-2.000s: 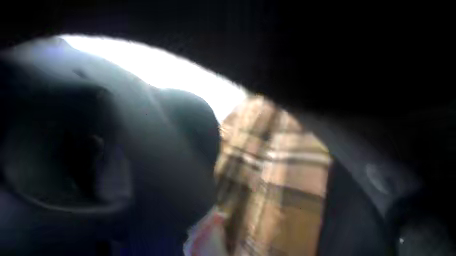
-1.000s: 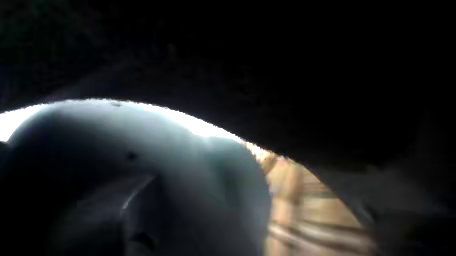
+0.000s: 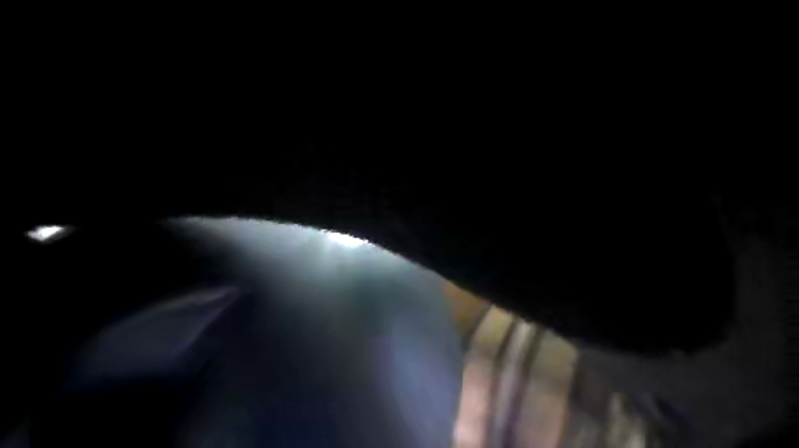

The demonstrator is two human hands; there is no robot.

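The view is dark and blurred, and no hand can be made out. A checked cloth or garment (image 3: 517, 376) in tan, pinkish and dark stripes shows at the lower right of centre. To its left lies a blurred blue-grey surface (image 3: 350, 350), perhaps fabric, that I cannot identify. No parts or tools can be made out.
A black shape (image 3: 394, 114) covers the whole upper part of the view, its curved lower edge lit by a thin bright rim. A small bright spot (image 3: 48, 232) shows at the far left. A dim grey area (image 3: 753, 350) lies at the right.
The black shape covers more of the view, and the bright band has shrunk to a thin rim. Less of the checked cloth shows than two seconds ago, and it sits lower.
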